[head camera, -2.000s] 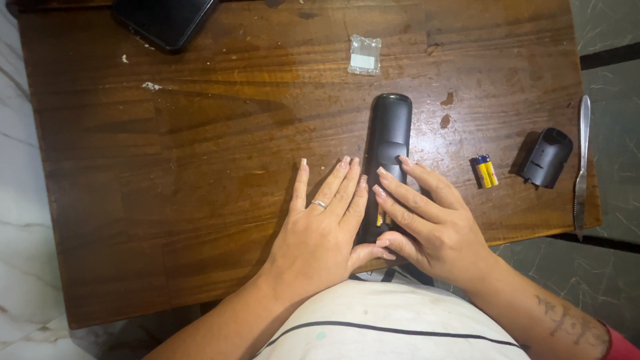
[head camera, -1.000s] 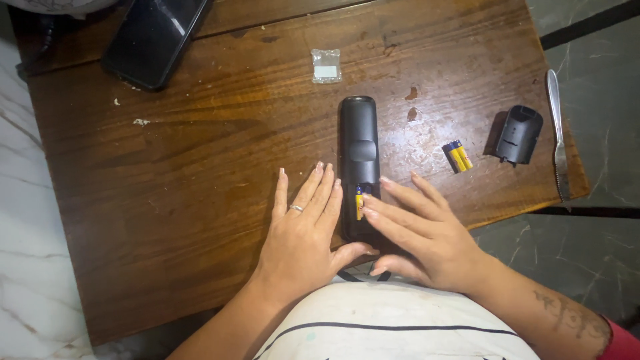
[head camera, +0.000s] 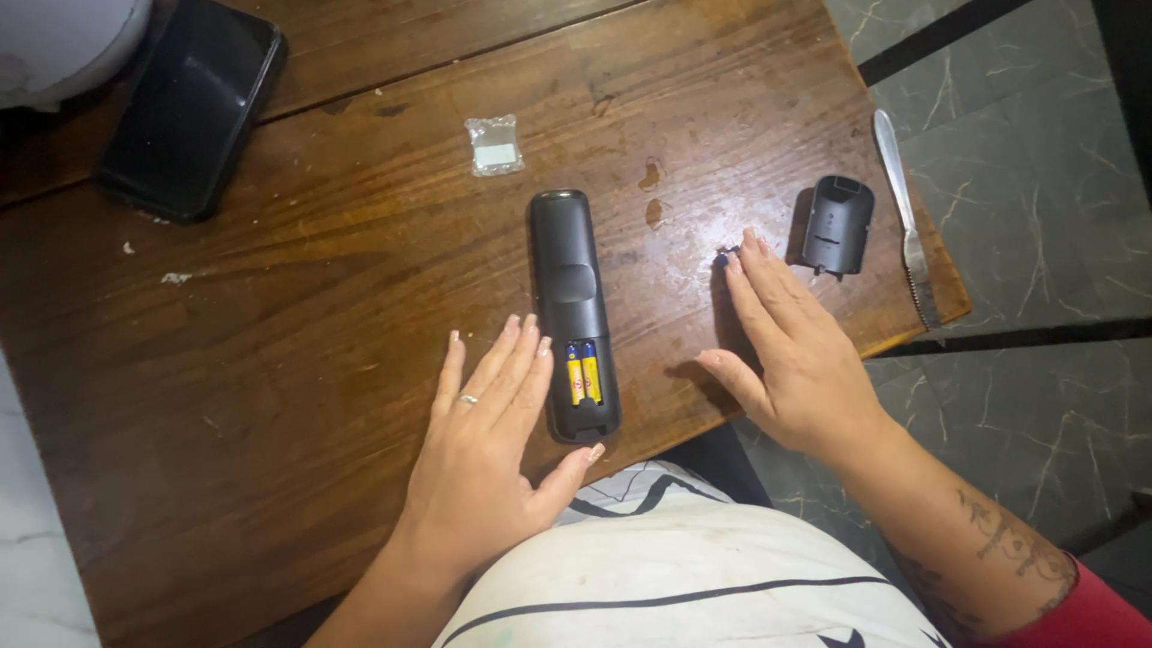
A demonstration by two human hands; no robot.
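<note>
A black remote control (head camera: 565, 261) lies back side up on the wooden table, its battery compartment uncovered. Two yellow and blue batteries (head camera: 583, 373) sit side by side in that compartment. My left hand (head camera: 486, 441) rests flat just left of the remote, fingers spread, a ring on one finger, holding nothing. Over the loose batteries (head camera: 727, 256) on the right reaches my right hand (head camera: 792, 351); its fingers hide most of them, and no grip on them shows. The black battery cover (head camera: 838, 225) lies beyond its fingertips, to the right.
A serrated table knife (head camera: 900, 202) lies along the table's right edge. A small clear plastic wrapper (head camera: 494, 146) is above the remote. A black smartphone (head camera: 193, 108) lies at the upper left, beside a white rounded object (head camera: 63, 45). My clothed lap is at the near edge.
My right hand has moved from the remote's battery compartment to the right, over the loose batteries. The batteries in the remote, partly covered before, now show fully. My left hand stays beside the remote.
</note>
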